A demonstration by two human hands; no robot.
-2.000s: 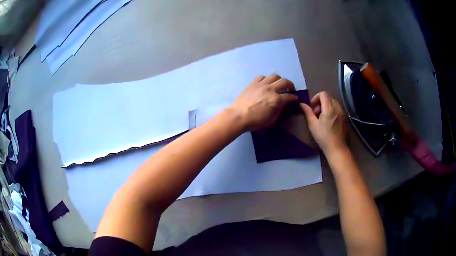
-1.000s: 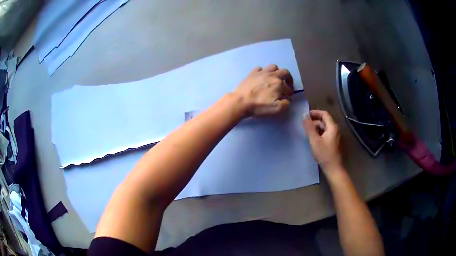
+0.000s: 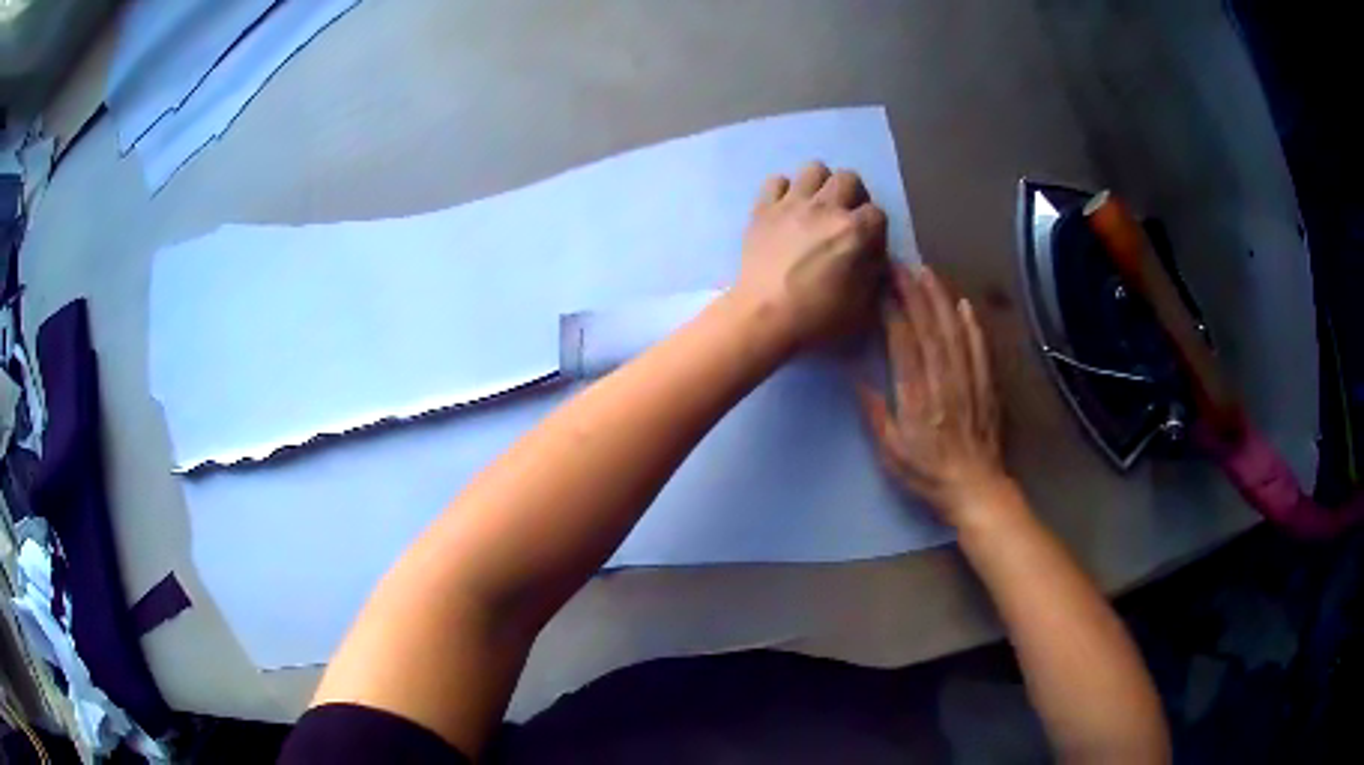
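The pale bluish-white back panel (image 3: 359,314) lies flat across the table, wrong side up. The centre seam (image 3: 359,431) shows as a thin dark wavy edge on its left half and ends at a small step by the vent extension (image 3: 651,329), which lies flat and pale. My left hand (image 3: 815,254) rests with curled fingers near the panel's right end; its fingertips are hidden, so a grip cannot be told. My right hand (image 3: 942,389) lies flat over the panel's right edge, fingers extended, touching or nearly touching my left hand.
The steam iron (image 3: 1114,314) rests at the right, its magenta hose (image 3: 1272,478) running to the right edge. Pale panels (image 3: 210,97) lie at the far left. Folded purple pieces (image 3: 75,448), a small purple strip (image 3: 160,604) and scraps (image 3: 68,643) are at the left edge.
The purple flap seen two seconds ago is turned down, out of sight. My left hand has moved slightly right and away from me. My right hand has flattened onto the edge. The panel appears slightly farther up.
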